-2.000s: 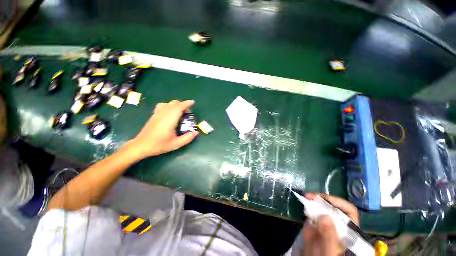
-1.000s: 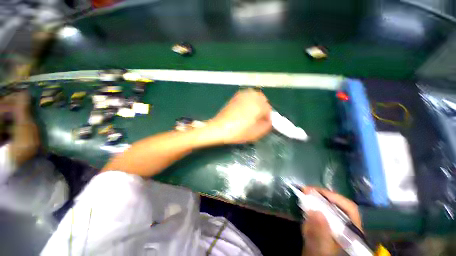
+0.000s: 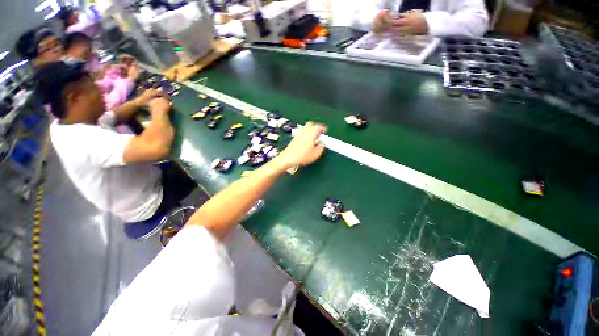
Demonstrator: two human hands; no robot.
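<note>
My left hand [image 3: 305, 146] reaches over the right side of a pile of black electronic units [image 3: 259, 152] by the pale stripe. Its fingertips point away, and I cannot tell whether they hold anything. One black electronic unit [image 3: 331, 209] lies alone nearer me, with its silver-white pouch battery [image 3: 350, 218] out to the right. A white paper scrap [image 3: 463, 281] lies flat at lower right, beside dried glue smears [image 3: 410, 266]. My right hand and the syringe are out of the picture.
The blue glue dispenser [image 3: 573, 295] stands at the right edge. Two units [image 3: 356, 121] [image 3: 533, 186] lie beyond the pale stripe [image 3: 446, 190]. A seated person [image 3: 108, 147] works at left. Another person's hands [image 3: 400, 23] are across the line, near dark gridded trays [image 3: 486, 65].
The view has swung left and up. My left hand has left the area by the paper scrap and moved over to the pile. My right hand with the syringe has gone out of view.
</note>
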